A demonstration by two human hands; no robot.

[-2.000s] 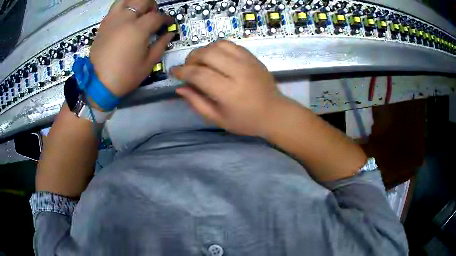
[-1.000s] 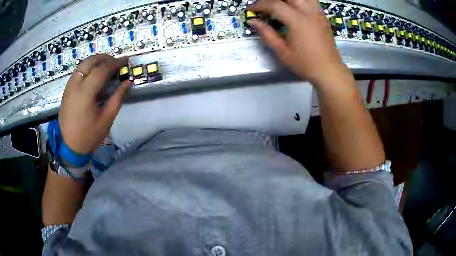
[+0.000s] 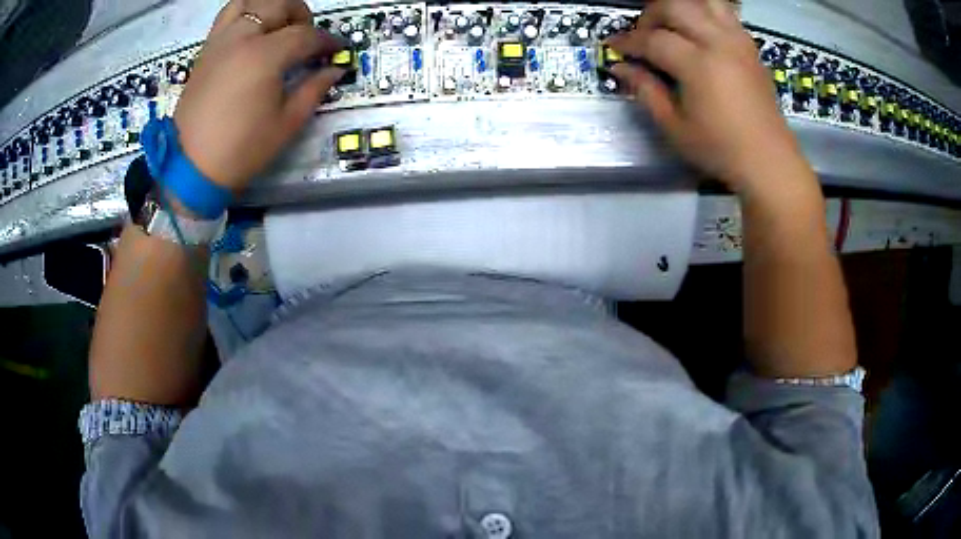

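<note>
My left hand [image 3: 253, 100] pinches a yellow-topped transformer [image 3: 344, 63] at the circuit board panel [image 3: 399, 86]; I cannot tell whether it is seated. My right hand [image 3: 701, 90] has its fingertips on another transformer [image 3: 609, 57] standing at the panel further right, and the fingers hide part of it. One transformer [image 3: 512, 59] stands on the board between my hands. Two loose transformers [image 3: 365, 143] sit side by side on the metal rail.
The metal rail [image 3: 506, 137] runs along the near side of the panels. A white sheet [image 3: 474, 237] lies at its near edge. A phone [image 3: 76, 272] is at the left. More yellow-topped transformers [image 3: 859, 100] line the boards at the right. A red strip [image 3: 842, 223] shows below the rail.
My left hand has moved from the loose row up to the boards with a transformer, leaving two loose ones. My right hand has shifted right in the picture, still at a transformer.
</note>
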